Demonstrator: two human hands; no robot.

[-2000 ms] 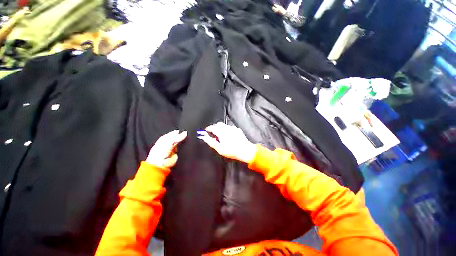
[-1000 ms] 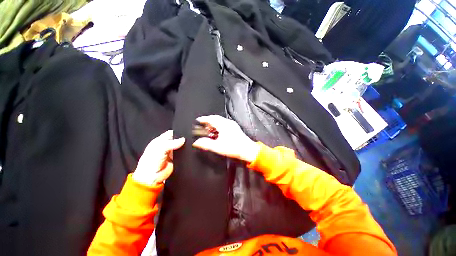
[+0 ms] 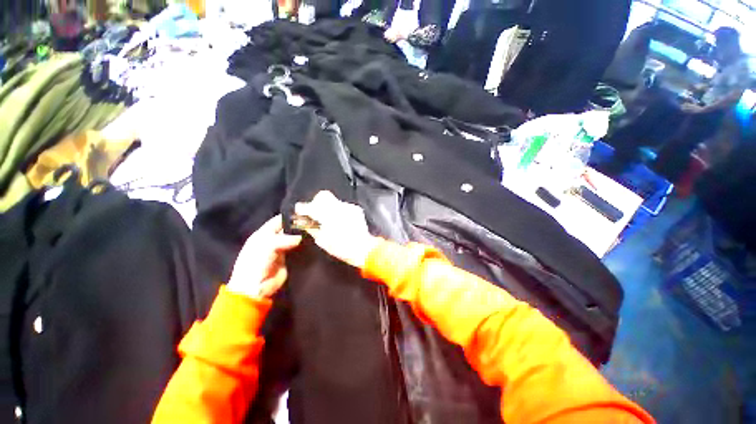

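A black overcoat (image 3: 530,240) lies open in front of me, with shiny black lining (image 3: 431,310) and pale round buttons (image 3: 417,156) on its right side. A pale hanger hook (image 3: 280,81) shows at its neck. My left hand (image 3: 264,258) pinches the edge of the coat's left front panel. My right hand (image 3: 341,230) is beside it at the same edge, closed around a small metallic tool (image 3: 305,222), apparently thread snips, mostly hidden by the fingers. Any loose threads are too small to see.
Another black coat (image 3: 99,290) lies at left. Olive garments (image 3: 50,116) are piled behind it. At right, a white board (image 3: 609,233) bears dark flat objects, beside a plastic bag (image 3: 572,132) and a blue basket (image 3: 705,286). A person (image 3: 728,74) is at far right.
The view has tilted up, showing more of the table's far side. My right hand has moved left to the coat edge beside my left hand, which still pinches the cloth.
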